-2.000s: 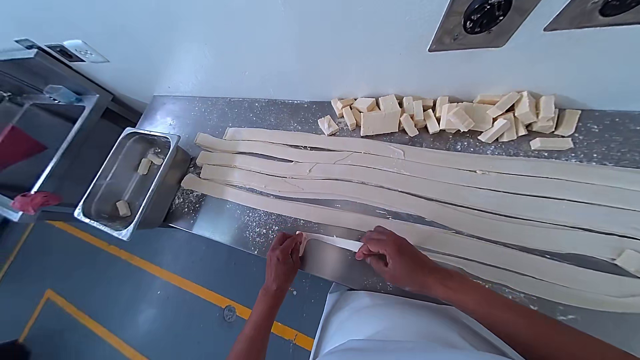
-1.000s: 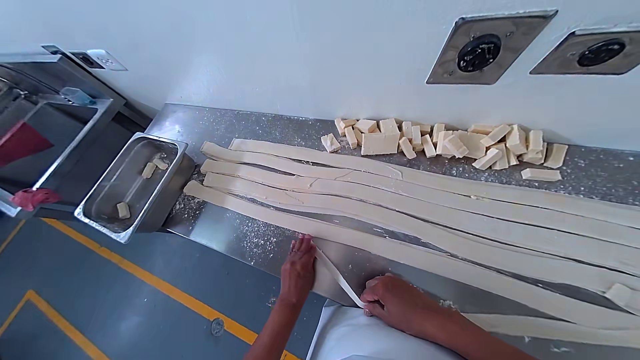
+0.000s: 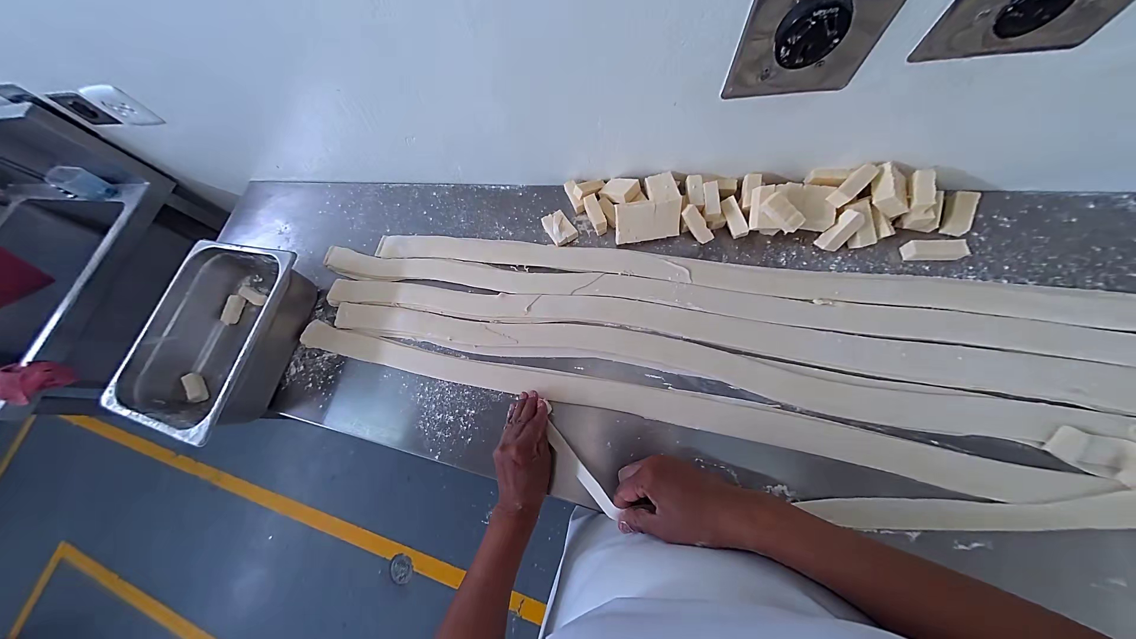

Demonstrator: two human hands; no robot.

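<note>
Several long flat dough strips [image 3: 621, 312] lie side by side along the steel worktop. Just below the front strip, my left hand [image 3: 524, 453] presses at the top end of a narrow pale strip [image 3: 581, 470], its fingers close together on the metal. My right hand [image 3: 670, 499] is closed around the lower end of this strip at the worktop's front edge, by the white apron. Many cut pale blocks [image 3: 652, 220], butter-like or cheese-like, are heaped by the wall. Another dough strip [image 3: 967, 513] runs to the right beyond my right forearm.
A deep steel pan [image 3: 160, 355] with several pale pieces stands at the worktop's left end. Flour dusts the steel worktop [image 3: 373, 404]. Farther left are a steel sink unit [image 3: 133, 222] and a red cloth [image 3: 35, 382]. Black sockets [image 3: 812, 34] sit on the wall.
The narrow strip, held nearly level between both hands two seconds ago, now slants down toward the apron. My right hand has moved down to the worktop's front edge.
</note>
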